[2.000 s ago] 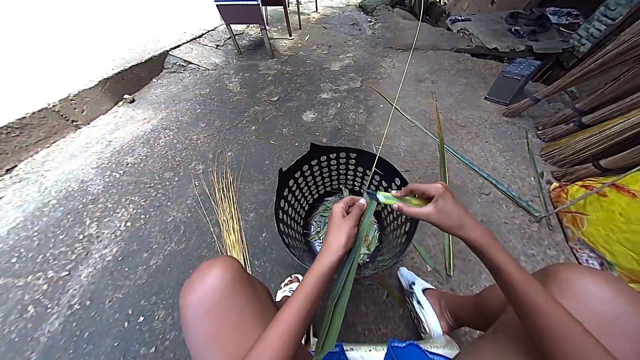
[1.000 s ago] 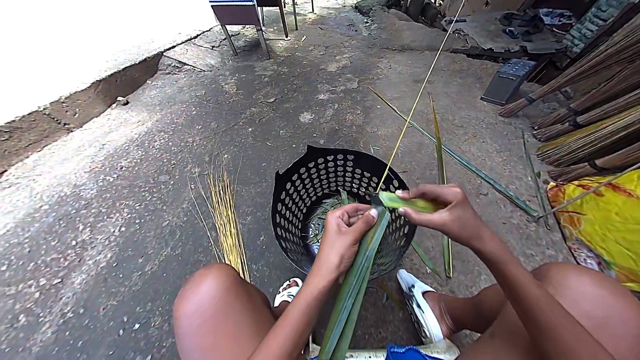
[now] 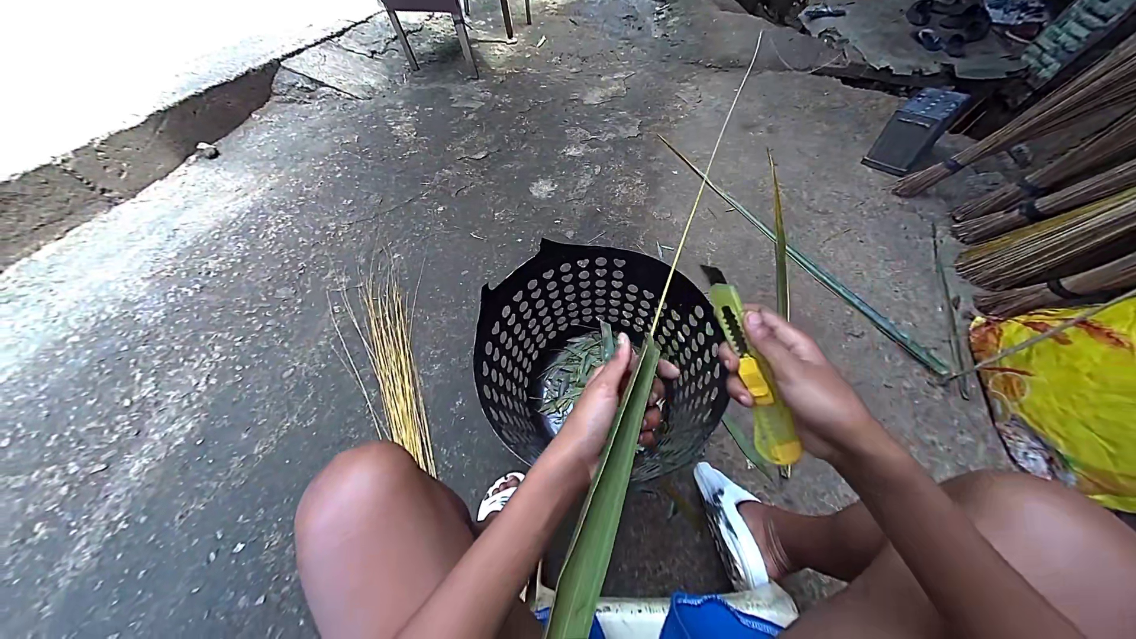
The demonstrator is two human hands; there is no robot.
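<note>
My left hand [image 3: 621, 399] grips a long green palm leaflet [image 3: 611, 497], whose bare pale midrib [image 3: 701, 191] sticks out beyond the fingers. In my right hand [image 3: 799, 382] is a yellow-green snap-off utility knife [image 3: 754, 382], its dark blade out and pointing up, apart from the leaflet. Beneath both hands stands a black perforated plastic basket [image 3: 568, 275] with green leaf scraps [image 3: 572, 377] at its bottom. A bundle of yellowish stripped midribs [image 3: 395, 364] lies on the ground left of the basket.
Loose leaflets [image 3: 825, 277] lie right of the basket. Bundled stick brooms [image 3: 1047, 222], a yellow sheet [image 3: 1065, 390] and a dark box-like object [image 3: 916, 129] are at the right. Chair legs [image 3: 463, 44] stand at the top, footwear [image 3: 950, 27] at the upper right. My knees flank the basket.
The knife, earlier against the leaflet by my left fingers, is now held apart to the right, its blade pointing up. My left hand has turned around the leaflet, and more bare midrib shows.
</note>
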